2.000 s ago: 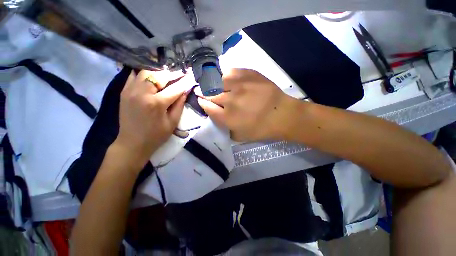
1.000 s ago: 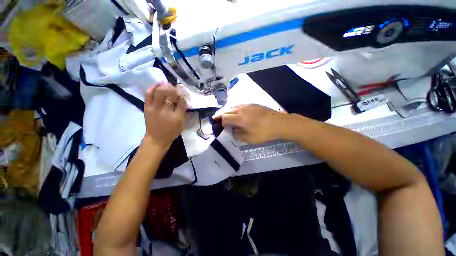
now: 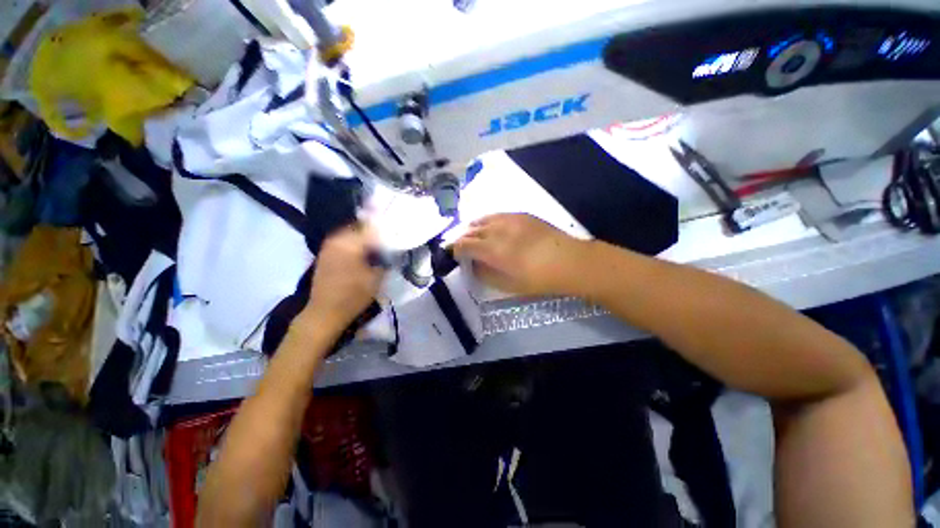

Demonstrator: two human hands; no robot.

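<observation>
The white garment [image 3: 232,237] with narrow black stripes lies left of the needle, and part of it hangs at the table's front edge. A small white piece [image 3: 407,222] lies lit beside the presser foot area, below the grey cylinder [image 3: 446,194]. My left hand [image 3: 348,270] is blurred and closed on fabric left of the needle; exactly which layer is hidden. My right hand [image 3: 510,251] is just right of the needle, its fingertips pinching the edge of the small dark fabric piece [image 3: 443,260]. The sewing machine [image 3: 536,88] stands behind both hands.
A black cut panel [image 3: 603,196] lies right of the needle. Farther right are snips [image 3: 703,173], a red-handled tool [image 3: 783,177] and black scissors [image 3: 912,191]. The ruler tape [image 3: 546,312] runs along the front edge. A red basket [image 3: 186,464] and heaped cloth [image 3: 46,309] are at left.
The view has shifted back to show more of the machine since the oldest frame. In the last second my left hand has moved down and the white piece has shifted. My right hand stays near the needle.
</observation>
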